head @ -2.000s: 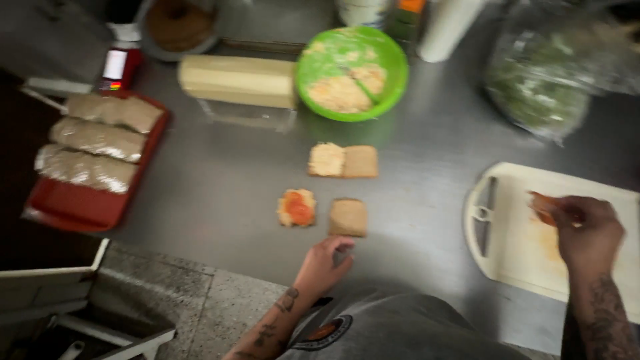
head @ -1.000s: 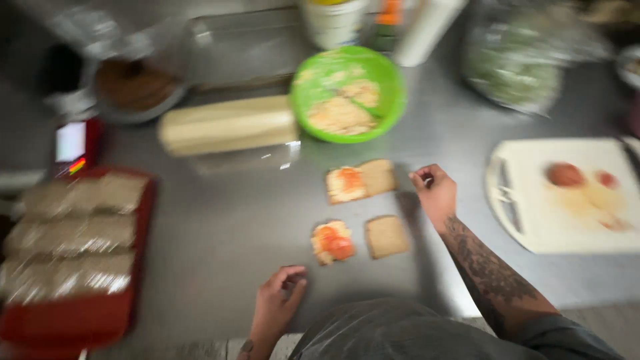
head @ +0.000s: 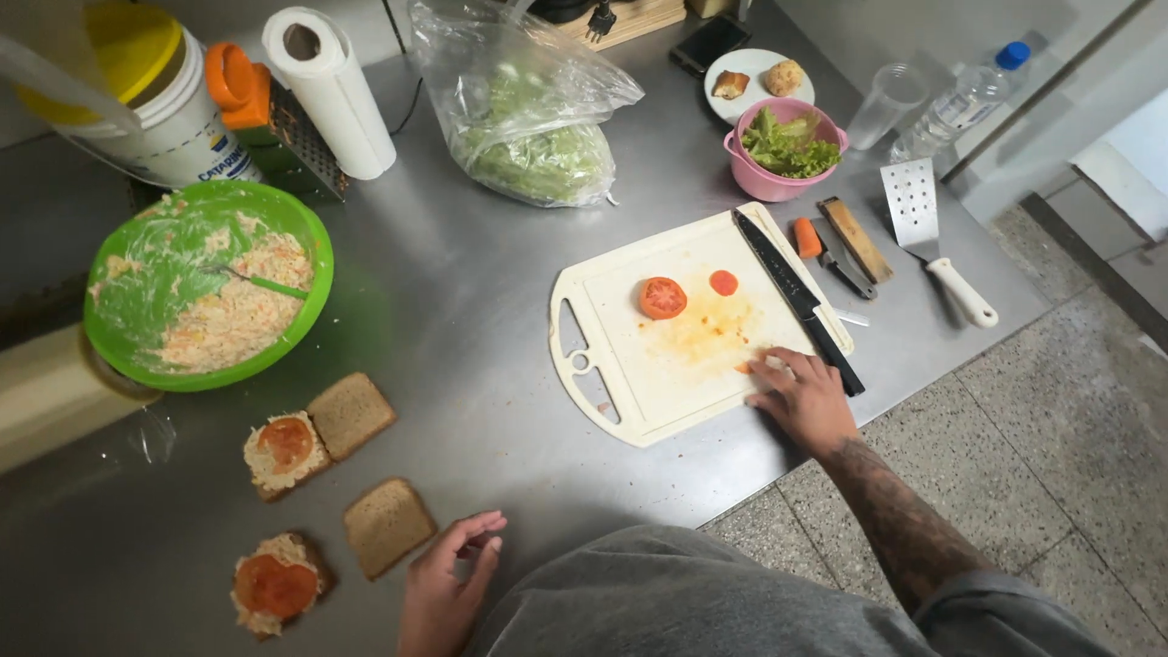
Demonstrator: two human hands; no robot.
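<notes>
My right hand (head: 803, 397) reaches over the near right edge of a white cutting board (head: 620, 365), its fingertips at a small tomato piece (head: 744, 368); whether they grip it I cannot tell. A cut tomato half (head: 662, 298) and a small tomato slice (head: 724, 283) lie on the board, with a black knife (head: 776, 265) along its right side. My left hand (head: 456, 570) holds nothing, fingers apart, beside a plain bread slice (head: 390, 526). Two bread slices with spread and tomato (head: 286, 443) (head: 276, 584) lie to the left, the upper one touching another plain slice (head: 352, 415).
A green bowl of creamy filling (head: 315, 310) stands at left. Behind are a grater (head: 306, 151), a paper towel roll (head: 338, 109) and bagged lettuce (head: 538, 155). A pink bowl of lettuce (head: 776, 182), a peeler (head: 844, 271) and a perforated spatula (head: 912, 205) are at right.
My right hand has moved from beside the bread slices to the cutting board. The view has swung right. Two seconds ago the upper spread slice showed no tomato; now tomato lies on it.
</notes>
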